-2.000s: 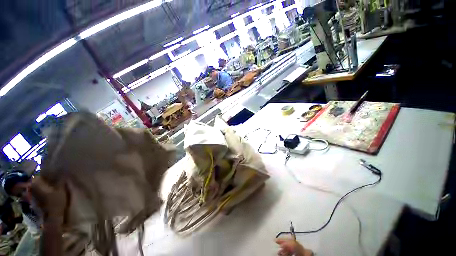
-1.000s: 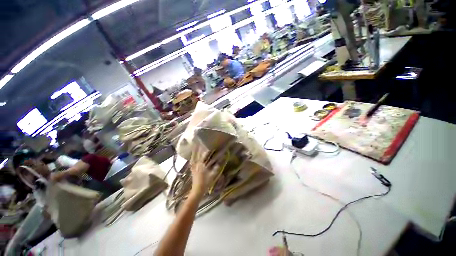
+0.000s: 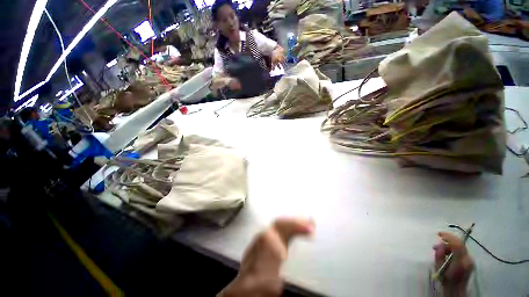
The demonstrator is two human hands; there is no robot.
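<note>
My left hand (image 3: 268, 253) is over the table's near edge, low in the middle, fingers curved and apart, with nothing in it. My right hand (image 3: 457, 262), at the lower right, holds the slim corded pen tool (image 3: 450, 261), its thin tip pointing up; the hand is partly blurred. A large pile of beige bags (image 3: 444, 96) with yellow strips and looped straps lies at the right. A smaller stack of beige bags (image 3: 207, 181) lies left of my left hand, straps pointing left. Neither hand touches a bag.
Another beige bag heap (image 3: 294, 91) lies at the table's far side, near a person (image 3: 246, 58) holding dark cloth. The white table (image 3: 301, 174) ends at a near edge above a dark floor with a yellow line. A dark lead (image 3: 493, 254) lies at the right.
The view has swung left and down. My left hand has come off the large bag pile and back to the near edge. My right hand still holds the pen tool.
</note>
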